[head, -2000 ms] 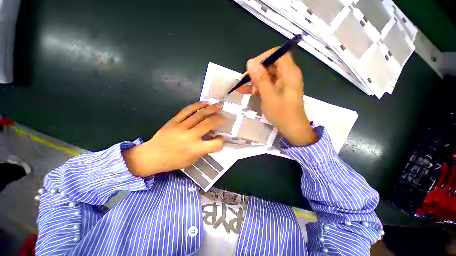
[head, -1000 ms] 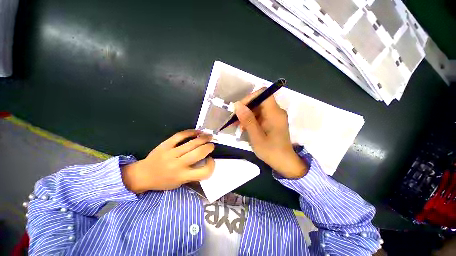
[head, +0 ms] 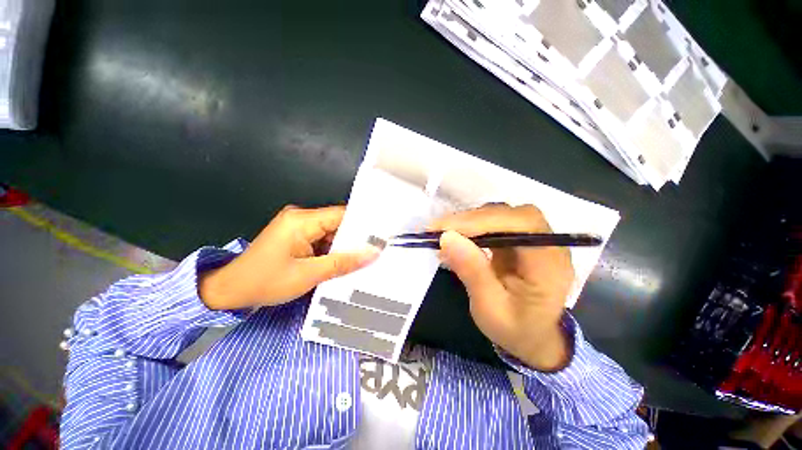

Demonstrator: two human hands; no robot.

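Note:
My left hand (head: pixel 286 255) holds the white release liner sheet (head: pixel 356 274) by its left edge, thumb on top. The liner has dark grey bands at its lower end and one small dark piece near my thumb. My right hand (head: pixel 519 272) holds the slim black tweezers (head: pixel 528 239) nearly level, their tips pointing left beside that small piece. Whether the tips touch it is unclear. The die-cut part sheet (head: pixel 492 180) lies on the bench behind, partly covered by the liner and my right hand.
A fanned stack of part sheets (head: pixel 616 83) lies at the upper right of the dark green bench (head: pixel 220 167). A thick whitish bundle (head: pixel 18 66) is at the far upper left. Black trays with red parts (head: pixel 765 352) are at the right edge.
The liner, earlier folded back blank and low, now lies over the part sheet with its bands showing. The tweezers have swung from steep to nearly level, away from the part sheet's squares.

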